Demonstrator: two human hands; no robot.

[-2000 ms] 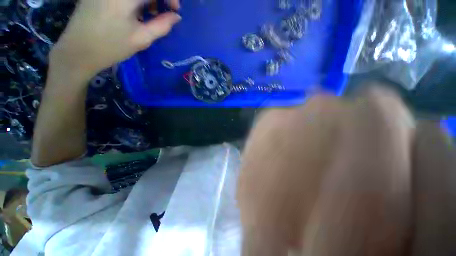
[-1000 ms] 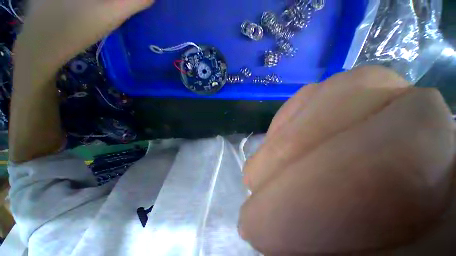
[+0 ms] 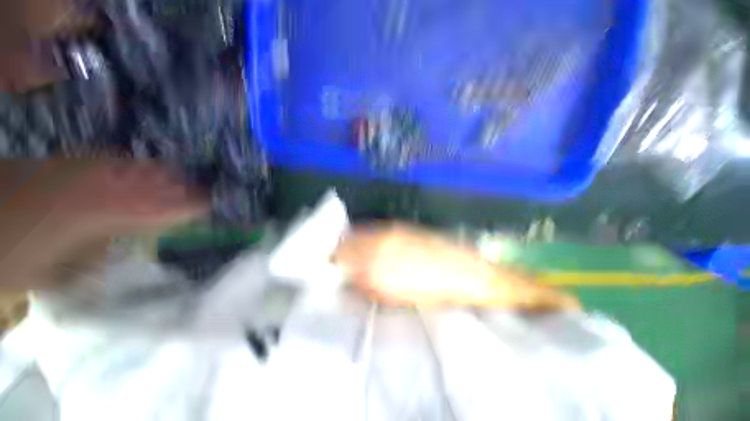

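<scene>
The frame is strongly blurred. The black round housing lies in the lower part of the blue tray, with a red spot at its left side. Blurred silvery springs lie up and right of it. My right hand is below the tray, in front of the white clothing, overexposed. A white pointed shape meets its left end; I cannot tell whether it is held. My left arm is a blur at the left edge; the hand's outline and fingers cannot be made out.
A dark heap of housings is left of the tray. A clear plastic bag is at the right. A green floor with a yellow line shows at the lower right, beside a blue object at the right edge.
My right hand has moved left and away from the camera, uncovering the floor. My left arm has moved lower and further left. The tray and housing appear further right in the view.
</scene>
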